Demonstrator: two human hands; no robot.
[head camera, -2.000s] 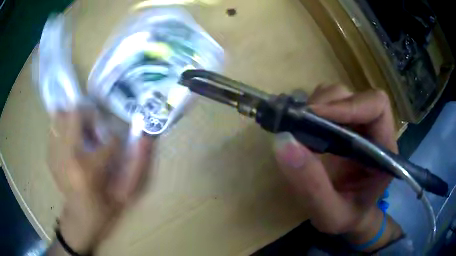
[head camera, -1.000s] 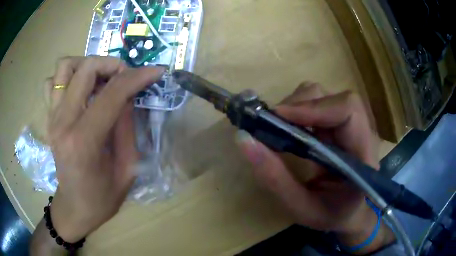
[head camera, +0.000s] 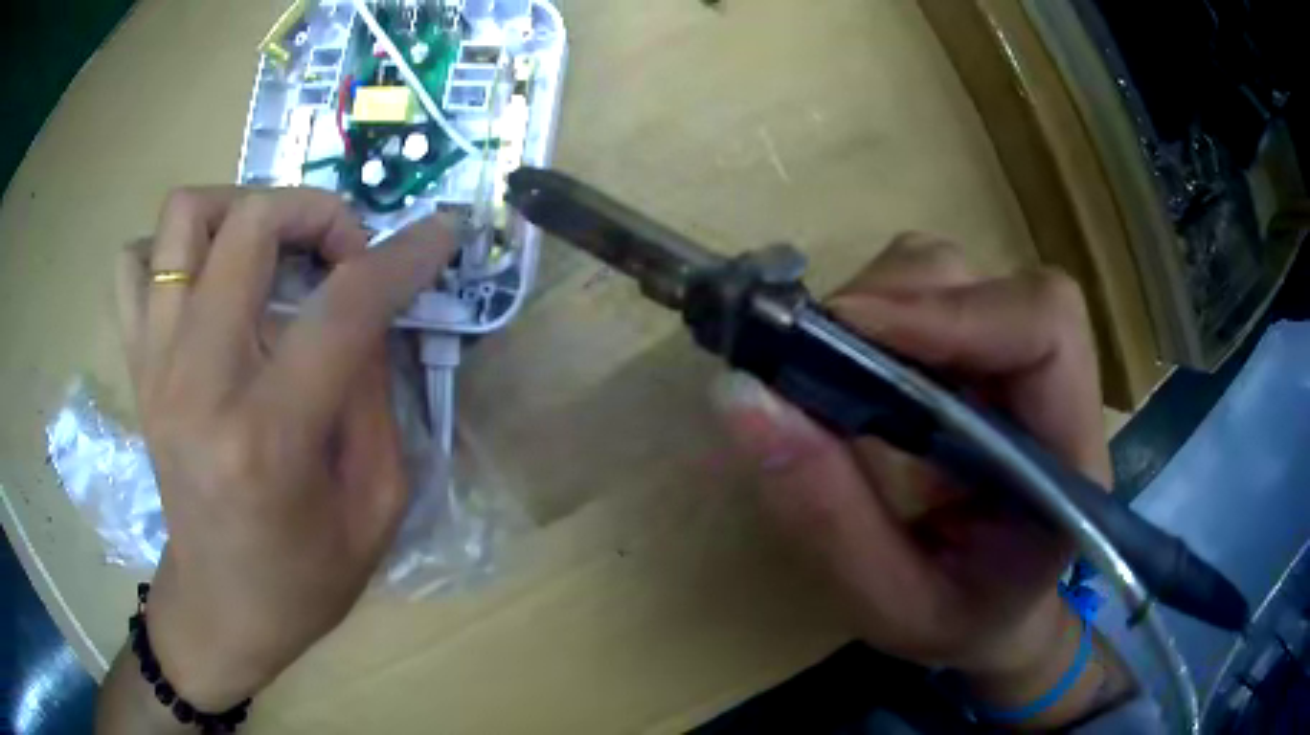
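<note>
The white socket housing lies open, with a green circuit board, a yellow-wrapped transformer and a thin white lead wire crossing the board. My left hand holds the housing's lower end, index fingertip inside near the lower right corner. Whether it pinches a wire there is hidden. My right hand holds the black soldering iron, its tip over the housing's right edge. Contact cannot be told. A white power cord leaves the lower edge into a clear plastic bag.
Crinkled clear plastic lies left of my left wrist. A shallow cardboard box with dark contents stands at the right. A tan cardboard sheet lies under the work. A silvery feed tube runs along the iron past my right wrist.
Since the earliest frame, the housing has been turned and set down, and my left hand has moved onto its lower end. In the last second, the iron tip has shifted slightly up and right.
</note>
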